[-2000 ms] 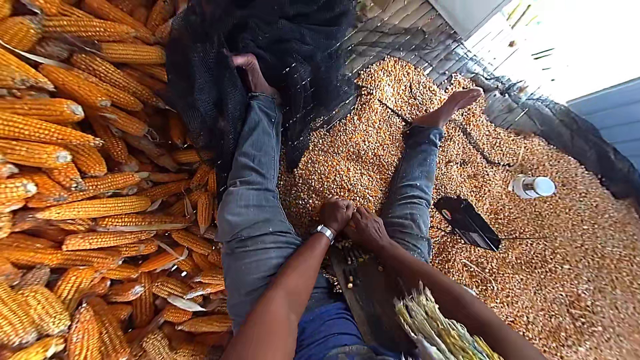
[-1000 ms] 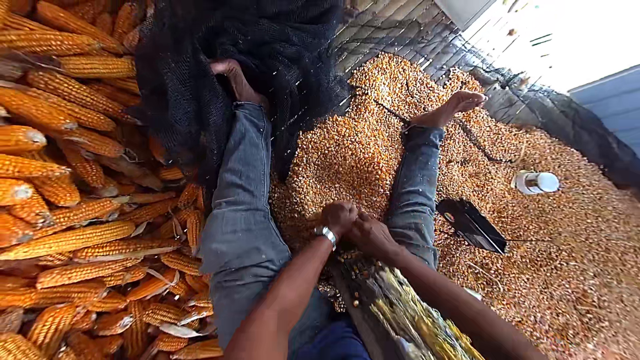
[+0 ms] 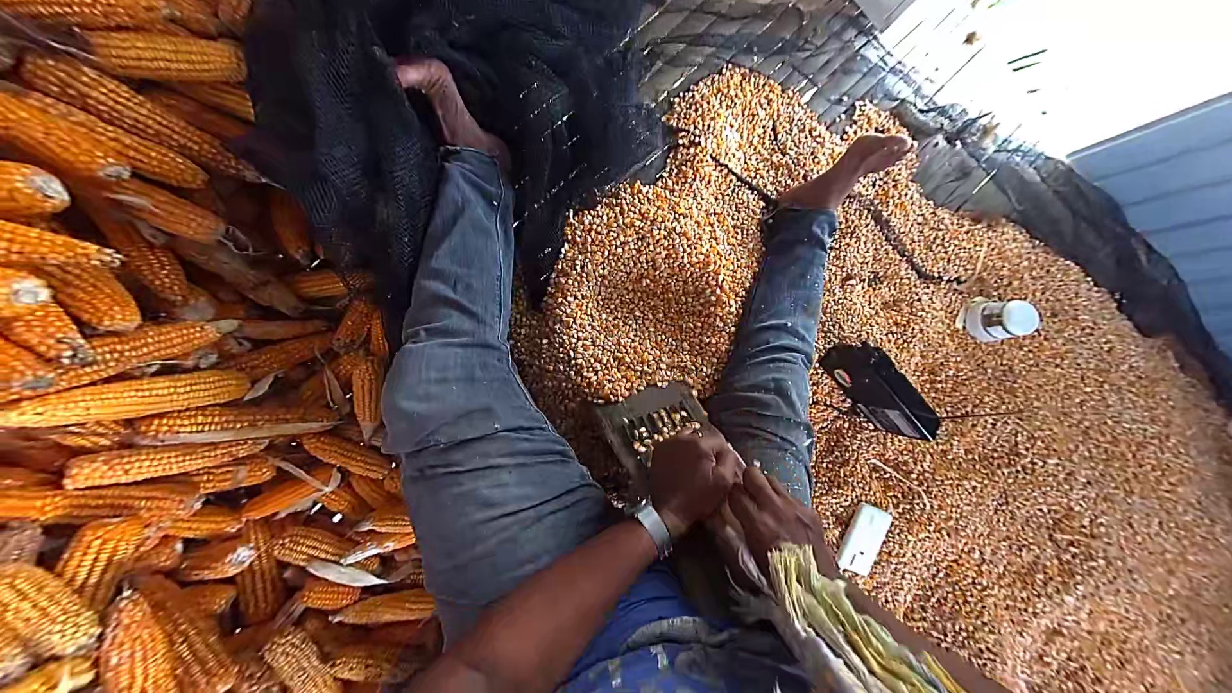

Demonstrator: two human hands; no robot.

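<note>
Between my legs lies a flat wooden board (image 3: 635, 419) with a slotted part, loose corn kernels caught in its slots. My left hand (image 3: 695, 481), with a metal wristband, is closed over the board's near part, its fingers around something mostly hidden. Right beside it my right hand (image 3: 770, 515) grips the same hidden thing, perhaps a corn cob. A bundle of dry corn husks (image 3: 837, 626) lies along my right forearm. Past the board spreads a heap of shelled corn kernels (image 3: 654, 289), also around my right leg.
Many unshelled corn cobs (image 3: 154, 395) are piled at the left. Black netting (image 3: 337, 144) lies under my left foot. On the kernels at right are a black plastic case (image 3: 881, 390), a white-capped jar (image 3: 1001, 320) and a small white object (image 3: 864, 539).
Both hands have moved nearer to my body along the board, and its slotted part, covered before, now shows. The husk bundle has shifted.
</note>
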